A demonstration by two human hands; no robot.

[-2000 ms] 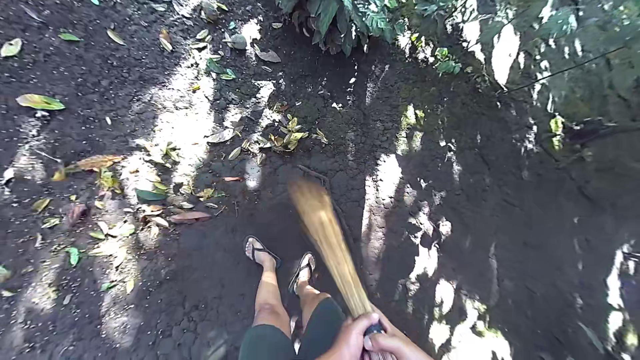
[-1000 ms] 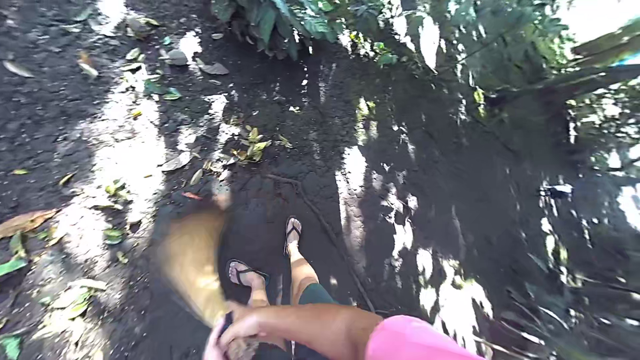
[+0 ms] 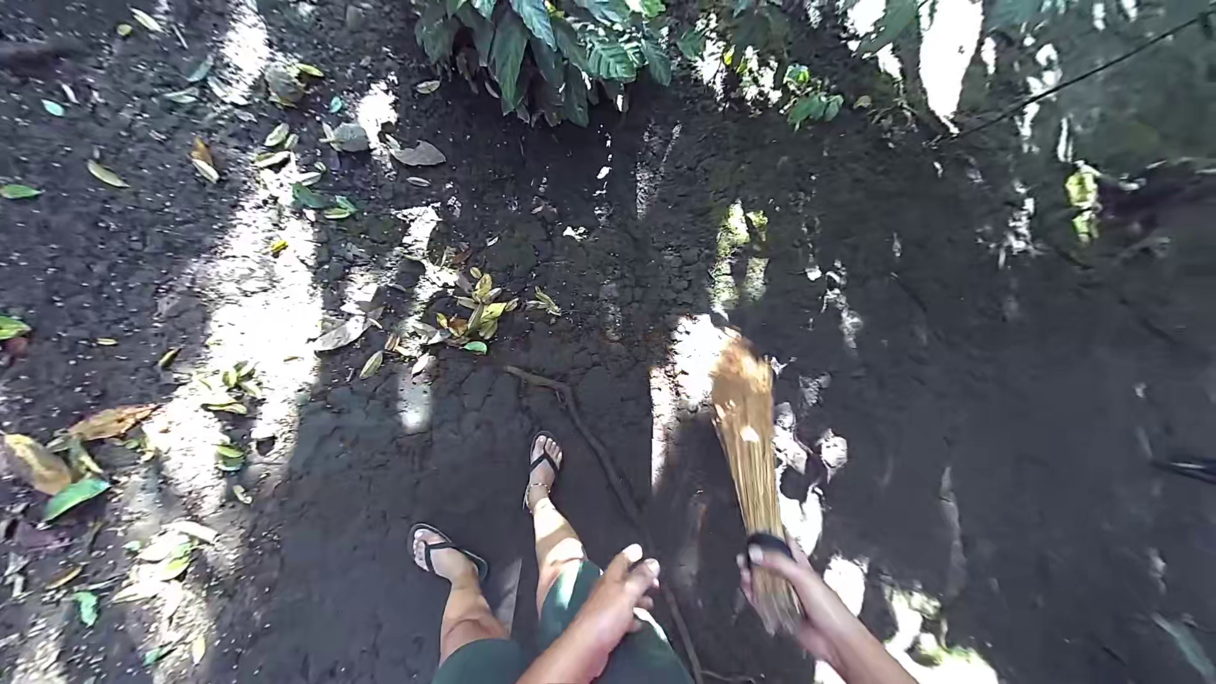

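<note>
My right hand (image 3: 803,594) is closed round the bound handle end of a stick broom (image 3: 746,427), just below its dark band. The broom's bristles point up the view, over a sunlit patch of dark soil. My left hand (image 3: 617,598) is off the broom, over my left-to-right middle near the green shorts (image 3: 570,627), its fingers loosely bent; nothing shows in it. A thin root or stick (image 3: 603,456) lies on the soil between my feet and the broom.
Fallen leaves (image 3: 475,313) lie in a small heap ahead of my feet, and more leaves (image 3: 76,465) are scattered at the left. A leafy green plant (image 3: 541,47) stands at the top. My feet wear flip-flops (image 3: 446,551) on dark soil.
The broom has swung from the left of my feet to their right. Two seconds ago both hands were together at its handle; now my left hand is apart from it.
</note>
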